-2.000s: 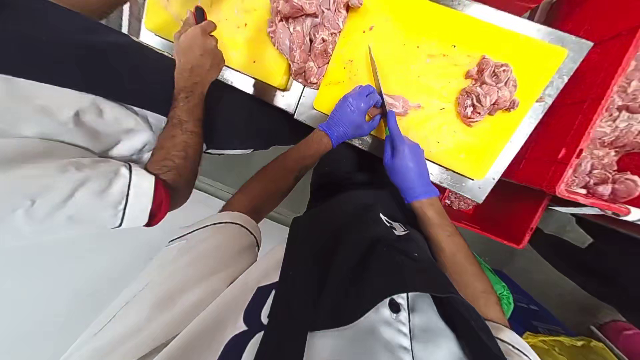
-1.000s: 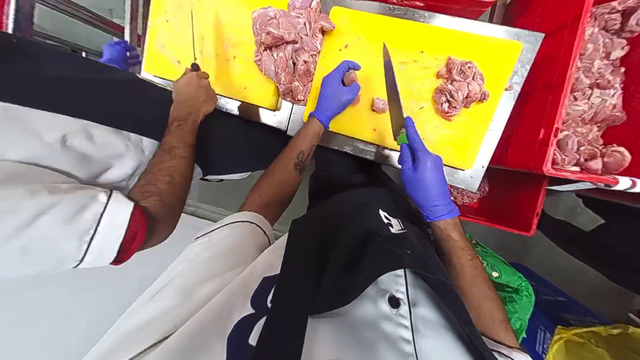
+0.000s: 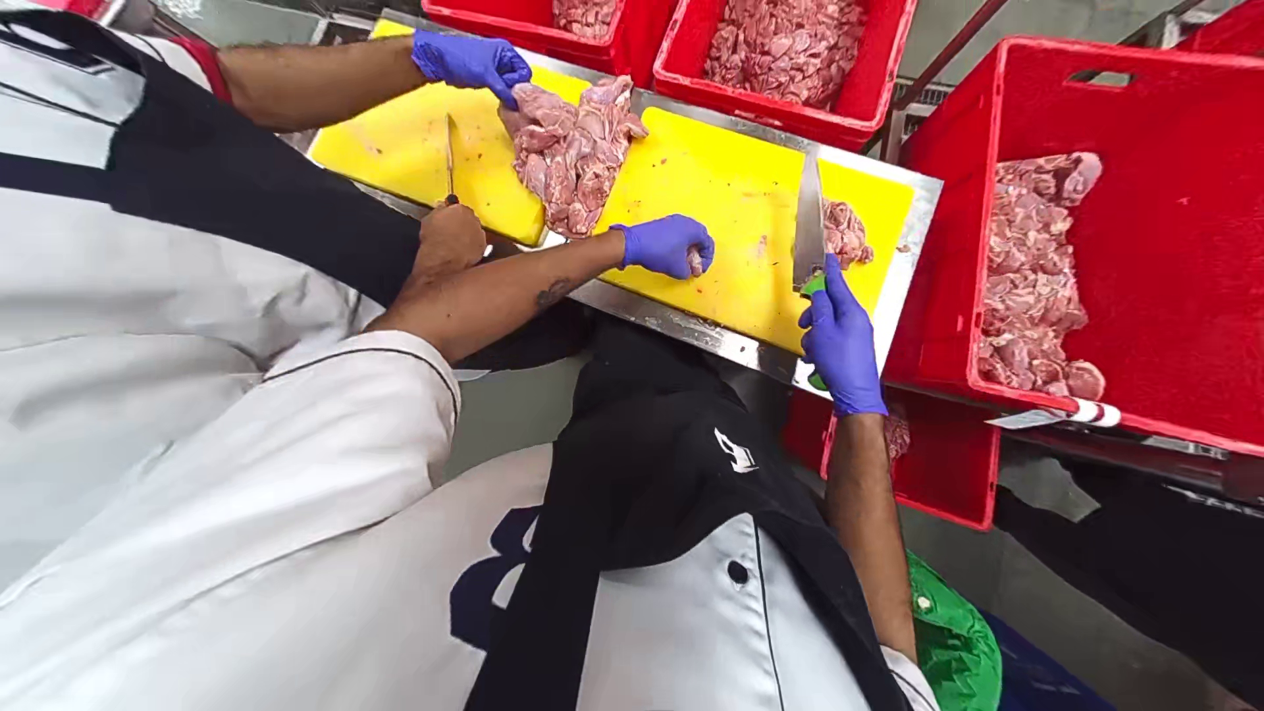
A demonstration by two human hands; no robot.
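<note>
My left hand (image 3: 670,247), in a blue glove, is closed around a small piece of raw meat (image 3: 695,261) above the lower left part of a yellow cutting board (image 3: 731,207). A green-handled knife (image 3: 809,222) is in my gloved right hand (image 3: 844,341), its blade pointing up the board. Just beyond the blade lies a small pile of raw meat (image 3: 846,234), partly hidden by it. A larger heap of raw meat (image 3: 578,153) rests between my board and the neighbouring yellow board (image 3: 395,138).
At left a co-worker's gloved hand (image 3: 474,64) touches the large heap; their bare hand (image 3: 451,237) holds a knife (image 3: 450,158) near my left forearm. Red crates of meat stand beyond the boards (image 3: 780,123) and at right (image 3: 1175,227). A green bag (image 3: 953,632) is below.
My right hand and knife have moved right, and the blade now overlaps the small pile. The co-worker's gloved hand has come onto the large heap. The view has shifted.
</note>
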